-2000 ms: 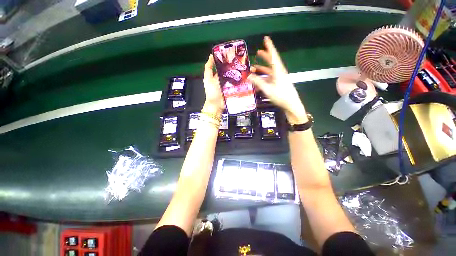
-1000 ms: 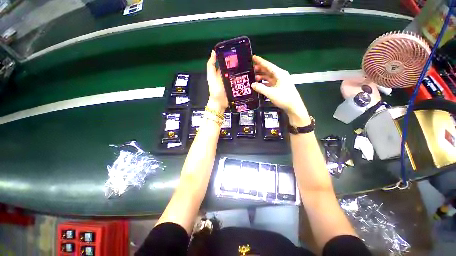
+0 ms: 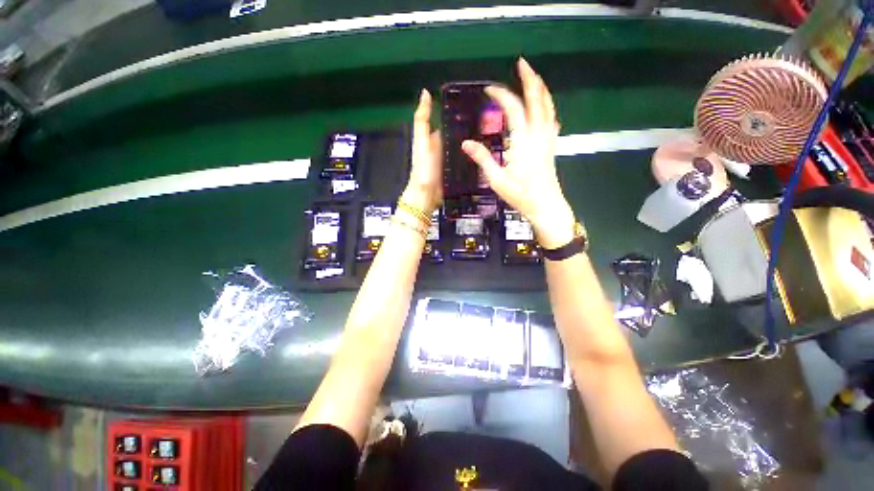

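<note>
A personal smartphone (image 3: pixel 462 153) with a dark screen and some pink on it stands above the black tray. My left hand (image 3: pixel 427 153) is at its left edge with the thumb side against it; the fingers behind are hidden. My right hand (image 3: pixel 522 149) is in front of the screen's right part, thumb and fingers spread over it. The black phone tray (image 3: pixel 383 278) lies below, with several closed black flip phones (image 3: pixel 326 235) in its pockets. The hands and smartphone hide part of the tray.
A film sheet (image 3: pixel 484 340) lies at the bench edge. Film scraps (image 3: pixel 247 321) lie left. At right are a pink fan (image 3: pixel 759 110), a dispenser bottle (image 3: pixel 682 199), a crumpled white wipe (image 3: pixel 696 278), small black parts (image 3: pixel 640 288) and a blue cord. A red phone tray (image 3: pixel 177 455) is below left.
The smartphone has moved slightly right and its screen picture has changed from pink to mostly dark. My right hand has moved from its right edge over the screen, fingers spread.
</note>
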